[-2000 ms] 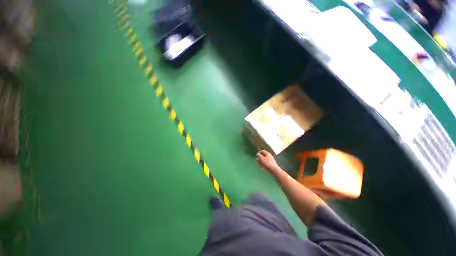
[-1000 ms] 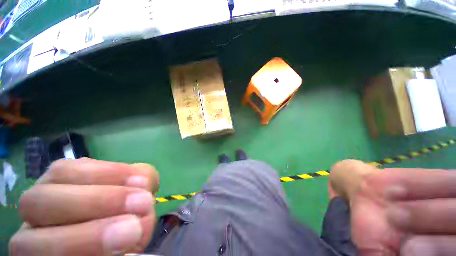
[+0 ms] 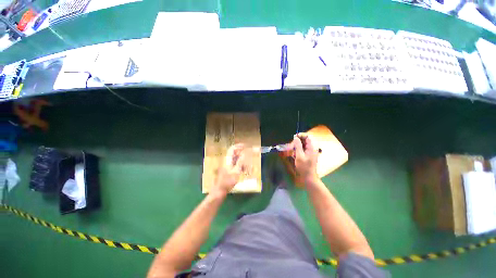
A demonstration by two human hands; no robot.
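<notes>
My right hand (image 3: 305,157) is raised over the orange stool, its fingers closed on a small, pale, partly see-through item (image 3: 273,148) that reaches toward my left hand. A thin dark rod (image 3: 298,122) sticks up from the right fingertips. The item's exact type is unclear. My left hand (image 3: 233,164) is above the cardboard box, its fingers bent and blurred. I cannot tell whether it holds the other end of the item.
A closed cardboard box (image 3: 214,152) and an orange stool (image 3: 333,154) stand under the bench edge. White foam trays (image 3: 370,59) and white sheets (image 3: 245,57) lie on the bench. A black bin (image 3: 93,184) is at left, cartons (image 3: 458,190) at right.
Both hands have moved away from the camera and closer together in front of me. The pale item now shows between them. The view has shifted to take in more of the bench.
</notes>
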